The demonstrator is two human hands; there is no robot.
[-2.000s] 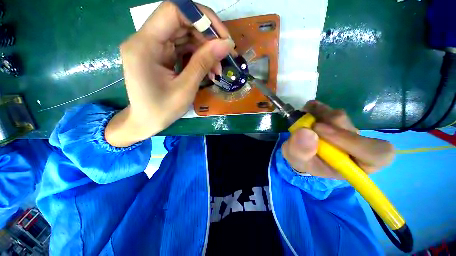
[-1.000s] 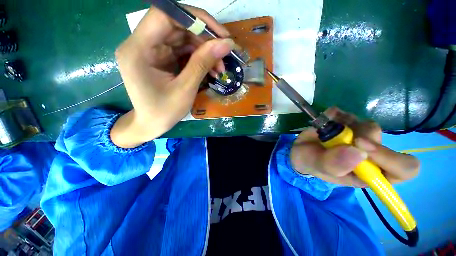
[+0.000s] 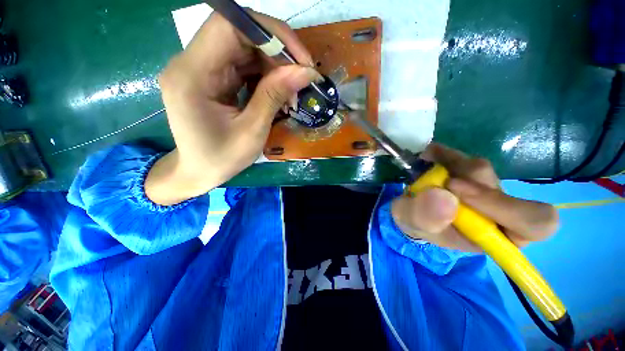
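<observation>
The round black LED board [image 3: 318, 105] with pale pads and a yellowish centre sits on the orange-brown fixture plate [image 3: 363, 58]. My left hand [image 3: 229, 103] holds the slim dark tweezers [image 3: 255, 31], with a pale band, and its fingertips are at the board's upper left edge. My right hand [image 3: 473, 199] grips the yellow handle of the soldering iron [image 3: 507, 253]. The iron's metal shaft points up and left, and its tip is at the board's right edge. Whether the tip touches a pad cannot be told. The tweezers' tips are partly hidden by my left fingers.
White paper [image 3: 411, 82] lies under the fixture on the green bench [image 3: 493, 103]. Thin solder wire [image 3: 109, 130] runs left of my left hand. Small black parts [image 3: 14, 90] and a metallic block [image 3: 22, 163] are at the far left. Black cables [image 3: 603, 130] are at the right.
A second ago the iron's tip was away from the board to the right; it is now at the board's right edge. My right hand has moved left and slightly up. The fixture has shifted slightly.
</observation>
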